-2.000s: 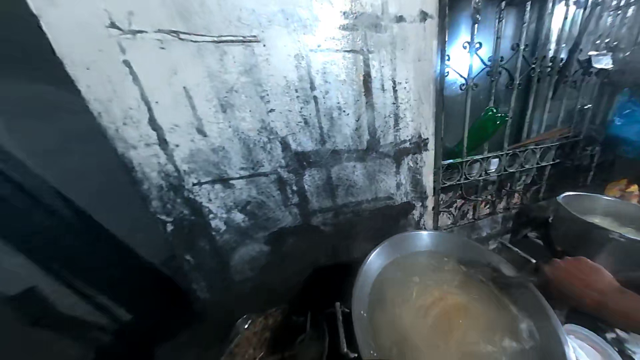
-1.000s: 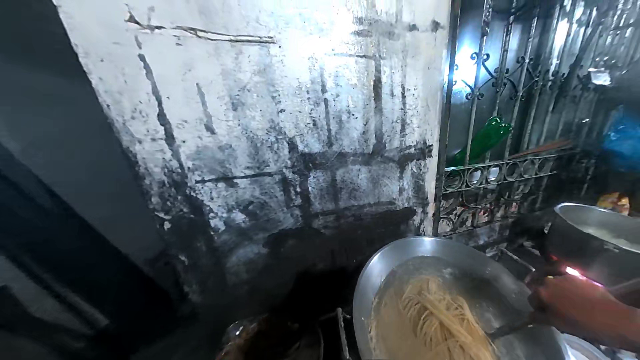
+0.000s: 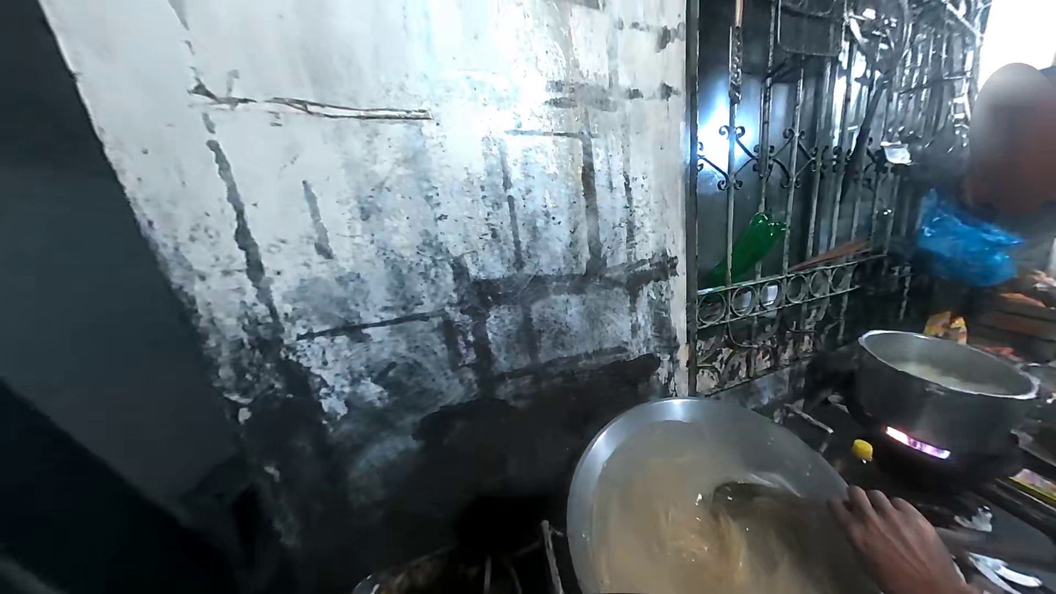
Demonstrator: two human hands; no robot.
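Note:
A wide metal pan of cloudy liquid sits at the lower middle, with pale noodles blurred beneath the surface. At the pan's right rim my right hand is closed around the handle of a dark utensil, whose head is in the liquid. The utensil's shape is blurred, and much of its handle is hidden by the hand. My left hand is out of view.
Right of the pan, a deep metal pot of liquid stands over a lit burner. A small yellow cap lies between them. Behind are a stained wall, a metal grille, a green plastic bottle, a blue plastic bag and a person.
The noodles were raised in a bundle above the liquid one second ago; now they are down in it. My right hand has come lower, to the pan's rim. A person has appeared at upper right.

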